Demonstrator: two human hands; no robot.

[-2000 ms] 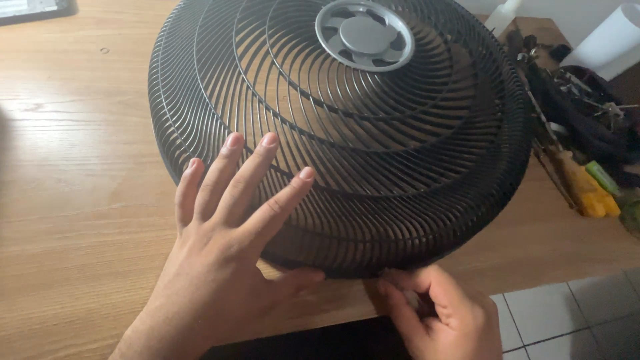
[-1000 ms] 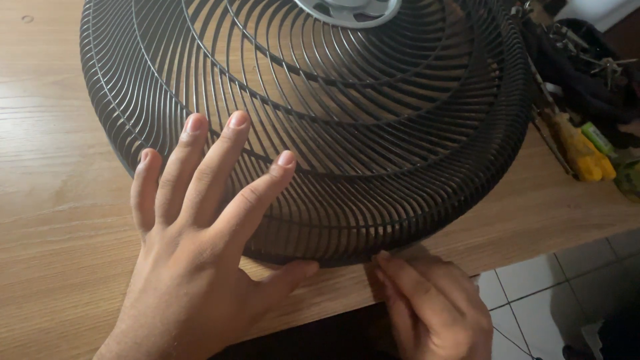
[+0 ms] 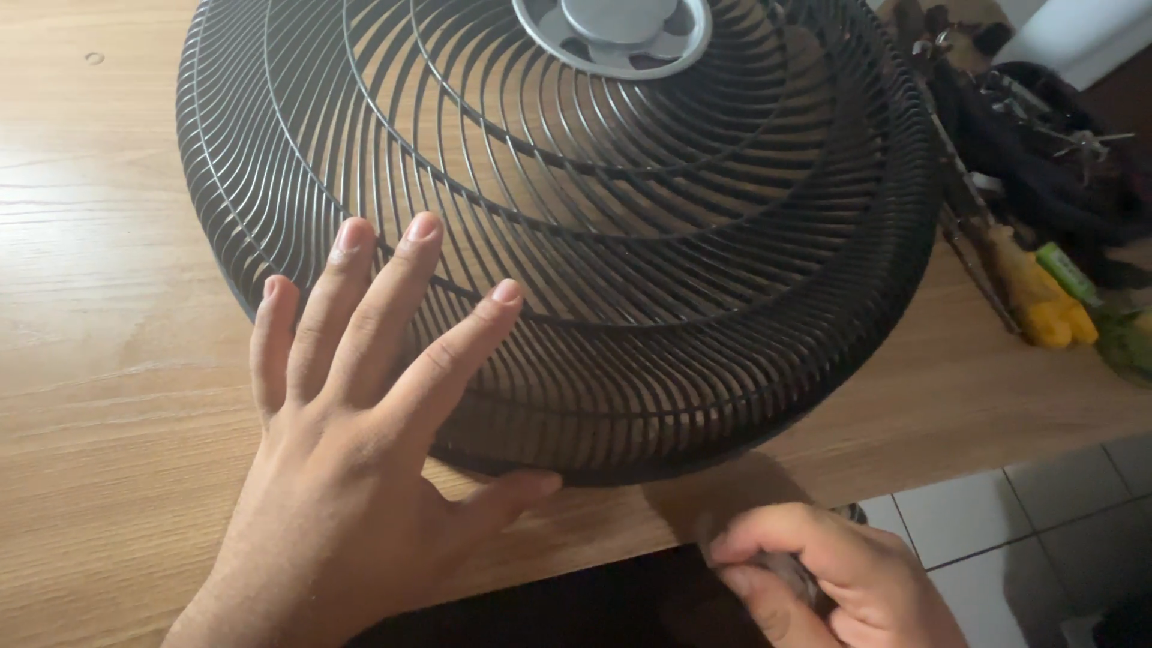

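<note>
A black fan grille [image 3: 585,270] with curved ribs and a grey hub [image 3: 621,27] lies on a wooden table [image 3: 99,432]. My left hand [image 3: 360,432] rests spread on its near left part, fingers on the ribs and thumb at the lower rim. Below and to the right of the rim, apart from it, my right hand [image 3: 819,576] is curled at the table's edge, thumb and forefinger pinched together. Something small and greyish shows within its fingers; what it is cannot be made out.
At the right lie a dark cloth [image 3: 1035,171] with metal pieces on it, a yellow-handled tool [image 3: 1044,297] and a green object [image 3: 1066,270]. A white cylindrical object [image 3: 1080,36] stands behind them. A small ring [image 3: 94,58] lies at the upper left. Floor tiles [image 3: 972,522] show below the table.
My right hand was at the grille's lower rim in both earlier frames; it is now away from the rim, lower and to the right. My left hand has stayed on the grille.
</note>
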